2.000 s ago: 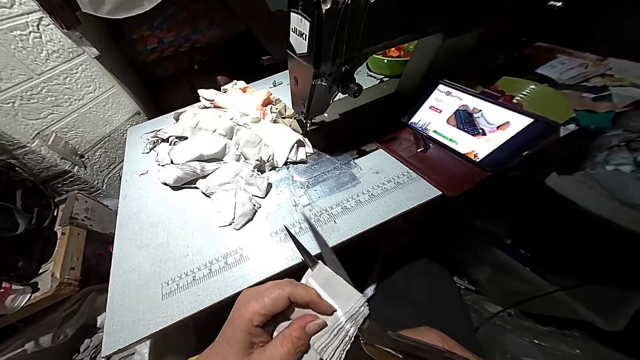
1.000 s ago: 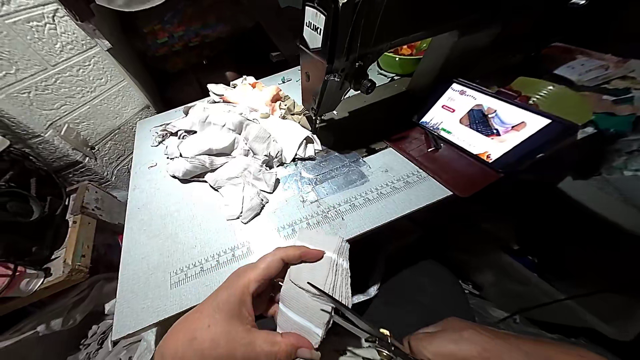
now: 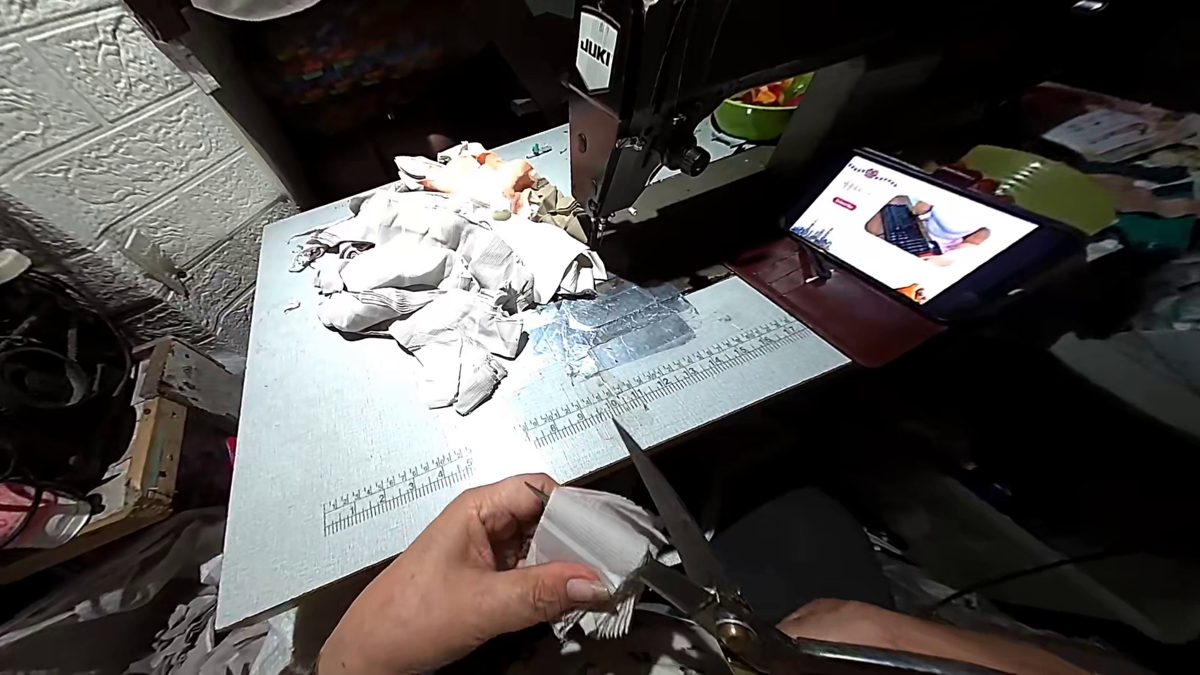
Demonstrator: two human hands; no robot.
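My left hand [image 3: 469, 581] pinches a small stack of white fabric pieces [image 3: 600, 539] between thumb and fingers, just in front of the table's near edge. Large metal scissors [image 3: 703, 581] are spread apart, one blade raised above the fabric and the other passing behind or into it, with a dark tip showing near my left fingers. My right hand [image 3: 834, 623] is at the scissors' handles, low in the view; its fingers are mostly hidden. Beyond, a heap of crumpled white cloth [image 3: 422, 272] lies on the sewing table [image 3: 309, 422], left of the sewing machine's needle area [image 3: 600, 220].
The Juki sewing machine head [image 3: 619, 112] stands at the table's back. A lit phone or tablet [image 3: 909, 225] leans in a dark red case [image 3: 834, 319] at the right. Behind are green bowls [image 3: 759, 120]. A wooden crate [image 3: 155, 459] sits left, below a white brick wall [image 3: 103, 112].
The scissors' blades, closer together against the stack one second ago, are now spread wide. My left hand has turned the fabric pieces to a different angle.
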